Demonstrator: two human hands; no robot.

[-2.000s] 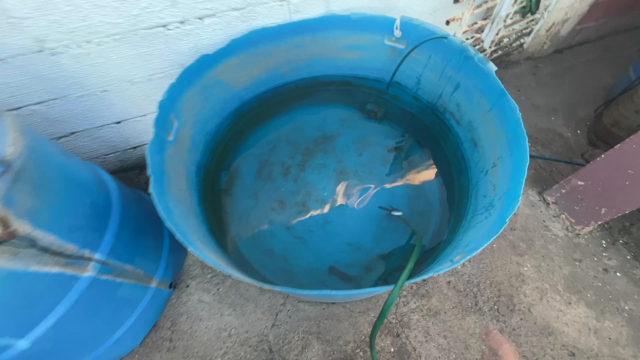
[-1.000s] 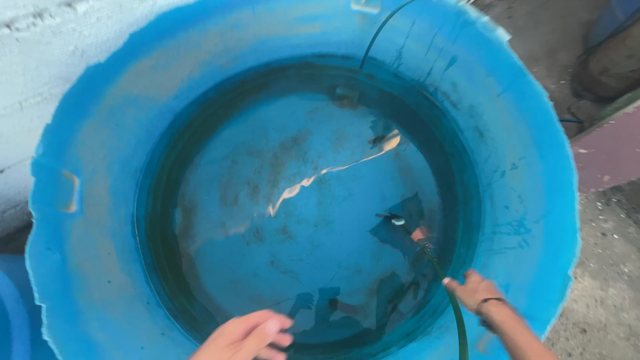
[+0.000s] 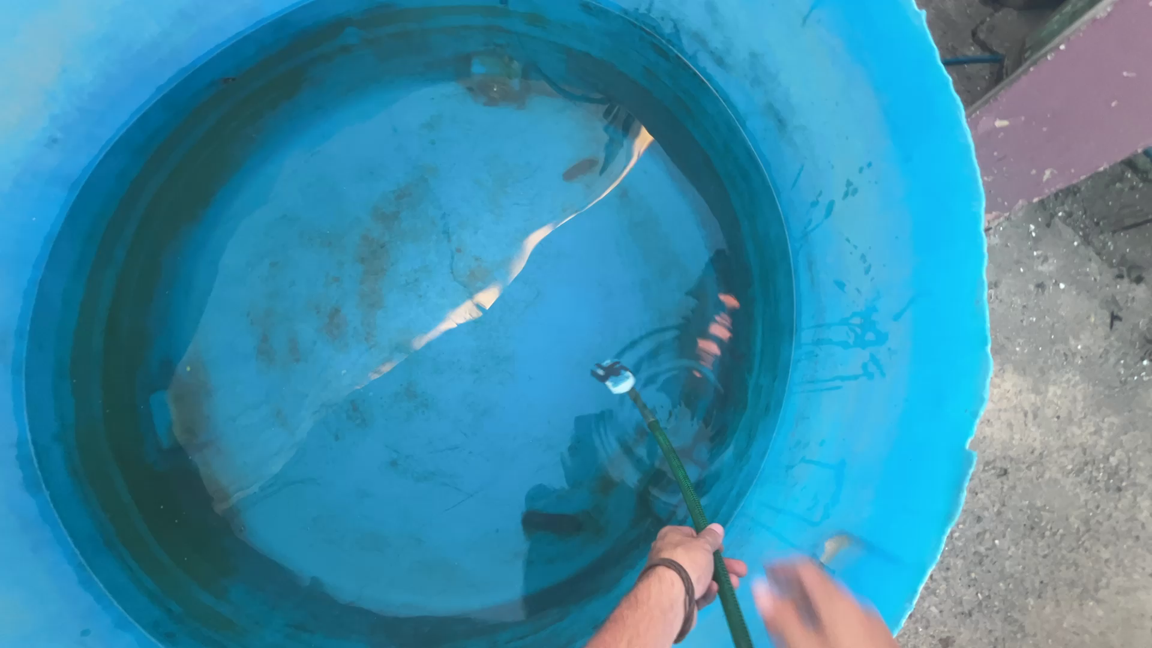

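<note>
My left hand [image 3: 688, 562], with a dark cord round the wrist, grips a green hose [image 3: 681, 477] near the lower right of the blue plastic tub [image 3: 891, 270]. The hose runs up and left into the water, ending in a white and dark fitting [image 3: 616, 376] with ripples close by. Whether the fitting touches the bottom I cannot tell. To the right of the hose, my right hand [image 3: 814, 603] is blurred over the tub's inner wall, fingers apart and nothing visible in them.
Dark stains mark the tub's floor under the water [image 3: 378, 252]. A small blue block-like thing [image 3: 495, 67] lies under water at the far side. Outside the tub's jagged rim are rough concrete ground [image 3: 1062, 405] and a mauve painted base [image 3: 1062, 117].
My left hand has come to the hose and closed on it. My right hand, near the hose one second ago, is now to its right. The view has moved closer to the water.
</note>
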